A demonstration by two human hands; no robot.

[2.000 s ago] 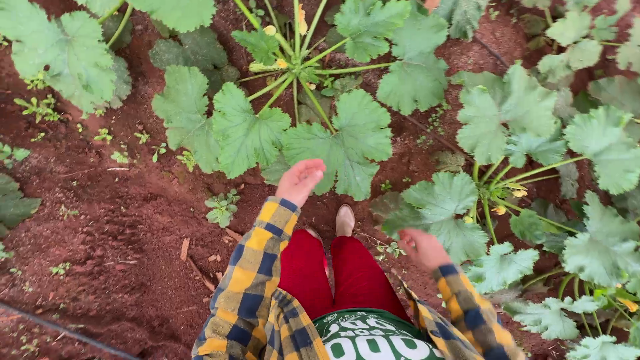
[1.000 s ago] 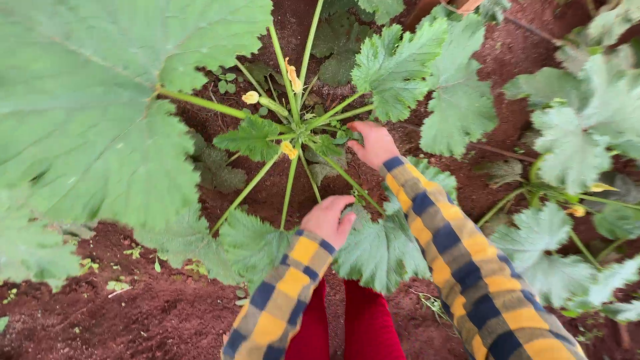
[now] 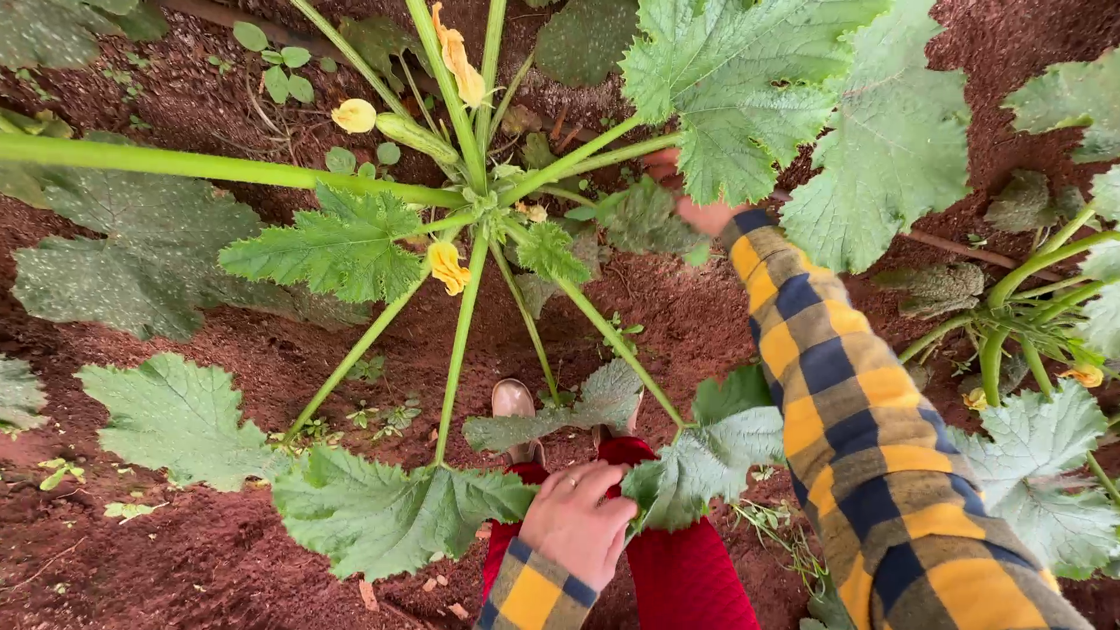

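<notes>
A zucchini plant (image 3: 481, 206) spreads its stalks in front of me, with a small striped zucchini (image 3: 418, 140) at its crown, a yellow bloom at the tip. A wilted orange flower (image 3: 449, 267) hangs below the centre. My right hand (image 3: 691, 197) reaches in beneath a large leaf (image 3: 744, 87) right of the crown; its fingers are mostly hidden, beside a drooping older leaf (image 3: 646, 217). My left hand (image 3: 582, 516), a ring on one finger, is low by my knees, fingers curled, between two leaves and close to the edge of the right one (image 3: 713, 455). Whether it grips that leaf is unclear.
A second squash plant (image 3: 1006, 306) grows at the right. A thin brown pipe or hose (image 3: 962, 251) runs over the red soil (image 3: 219, 542) behind the plants. My shoe (image 3: 514, 401) stands just under the near leaves, and small weeds (image 3: 398, 418) grow beside it.
The view has come closer over the plant. My right hand, seen beside the crown a second ago, is now largely under the leaf. My left hand has drawn back from the stalks toward my legs.
</notes>
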